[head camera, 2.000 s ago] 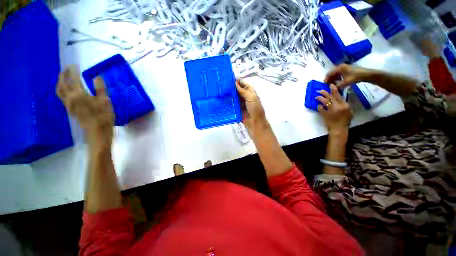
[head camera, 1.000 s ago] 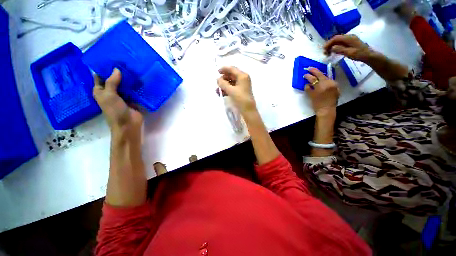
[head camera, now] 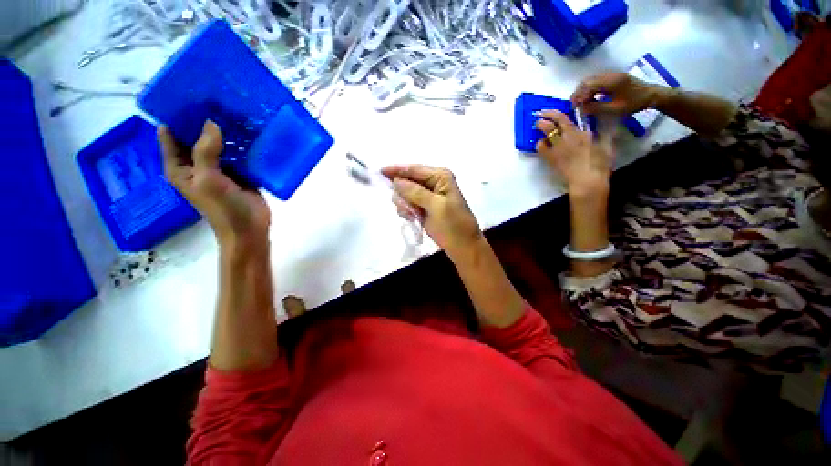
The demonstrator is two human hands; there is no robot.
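Note:
My left hand (head camera: 216, 187) holds a blue blister tray (head camera: 232, 100) raised and tilted above the table, fingers behind and below it and the thumb over its lower edge. My right hand (head camera: 430, 205) pinches a white charging cable (head camera: 412, 232) a little right of the tray. One end with a metal tip points left toward the tray, and the looped cord hangs below the fingers. The cable and the held tray are apart. A small stack of blue trays (head camera: 137, 187) lies on the table behind my left hand, partly covered by it.
A white cable pile (head camera: 392, 41) lies at the far side. A long blue tray stack (head camera: 36, 209) stands at far left. Tiny loose specks (head camera: 134, 268) lie below the small stack. At right, another person's hands (head camera: 583, 159) work at a blue tray (head camera: 538, 123).
Since two seconds ago, the blue tray has passed from my right hand to my left. Over the last second, the cable end has come out leftward from my right fingers.

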